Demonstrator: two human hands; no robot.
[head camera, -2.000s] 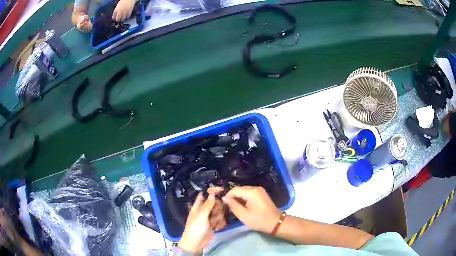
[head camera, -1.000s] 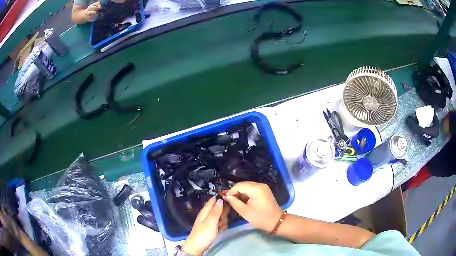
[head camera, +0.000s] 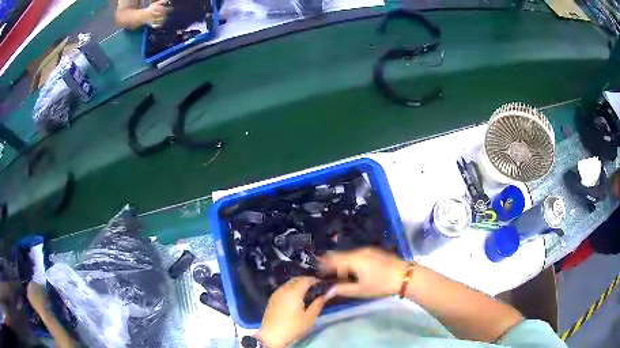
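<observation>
A blue bin (head camera: 219, 262) full of dark glossy parts stands on the bench in front of me. My left hand (head camera: 289, 309) is over the bin's near edge, its fingers closed around a small black plastic part (head camera: 315, 292). My right hand (head camera: 364, 272) is beside it, slightly blurred, its fingertips at the same part. Whether the right fingers grip the part or only touch it is hard to tell.
Black headbands (head camera: 408, 98) lie on the green belt (head camera: 292, 115). A fan (head camera: 519, 144), a metal can (head camera: 449, 219), blue caps (head camera: 502, 243) and hand tools (head camera: 474, 182) stand right. A plastic bag (head camera: 122, 272) lies left. Another person's hand (head camera: 158, 13) is across the belt.
The view has shifted, so the bench and bin sit further right. The headbands have moved slightly right along the belt. My hands have moved lower, and a dark part now shows in my left fingers.
</observation>
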